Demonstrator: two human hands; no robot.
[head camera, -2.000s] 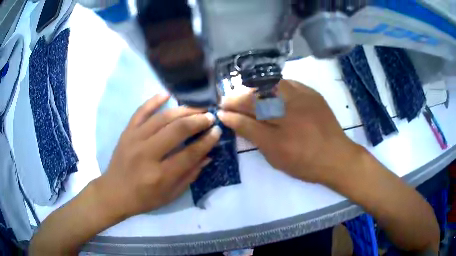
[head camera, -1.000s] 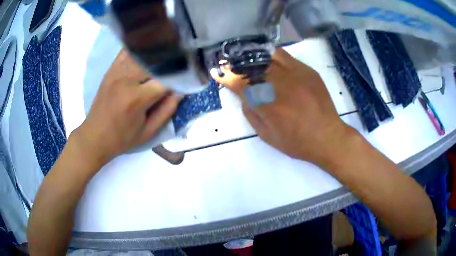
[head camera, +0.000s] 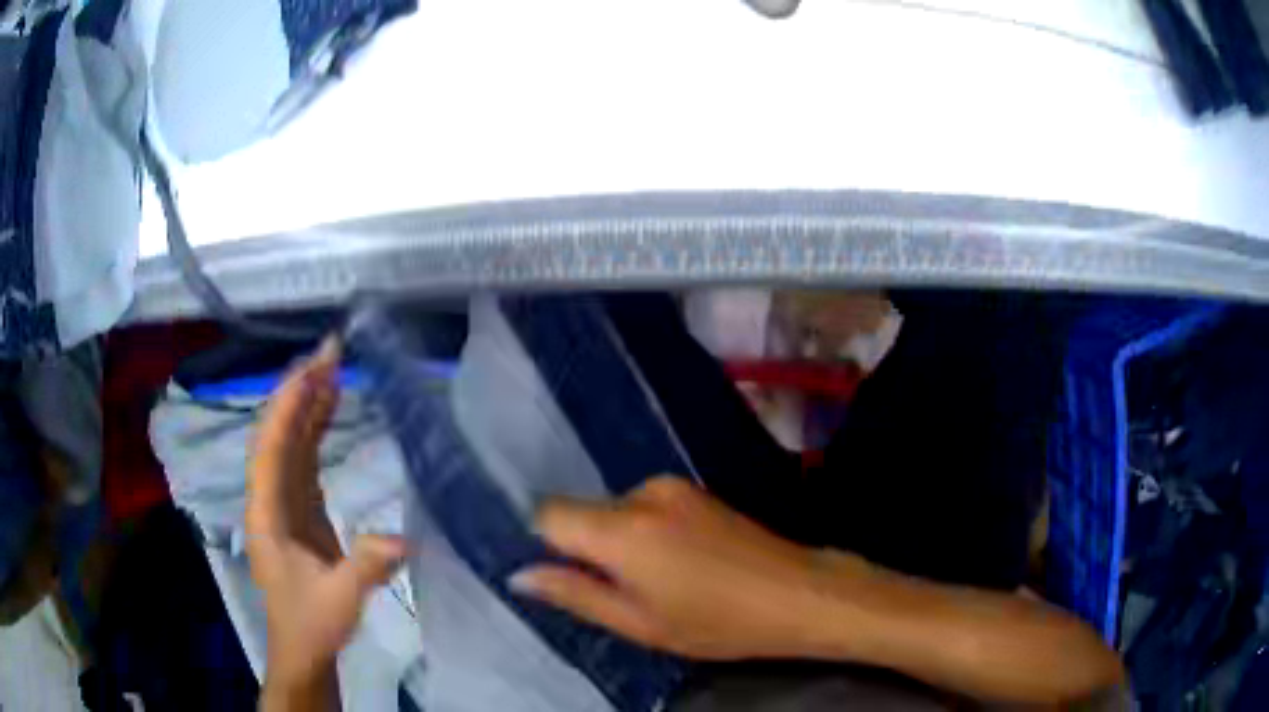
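My right hand (head camera: 682, 570) pinches a dark blue denim strip (head camera: 439, 452) joined to pale grey cloth, below the table edge. Another pale piece (head camera: 515, 403) with a denim edge lies just behind it; where one piece ends and the other begins is partly hidden. My left hand (head camera: 306, 543) is upright to the left, thumb and fingers apart, with nothing seen in it. Its fingertips are close to the strip's blurred upper end; contact is unclear.
White table (head camera: 696, 111) with grey measuring tape (head camera: 668, 251) along its edge. Pale pieces with denim edges lie upper left; a dark cord (head camera: 174, 223) hangs over. Pale cloth (head camera: 230, 459) lies below by a blue rim (head camera: 265, 383). A blue crate (head camera: 1120, 459) is at right.
The view has dropped from the needle area to below the table edge. Both hands have left the machine; my right hand now holds denim-edged cloth, and my left hand is raised and open.
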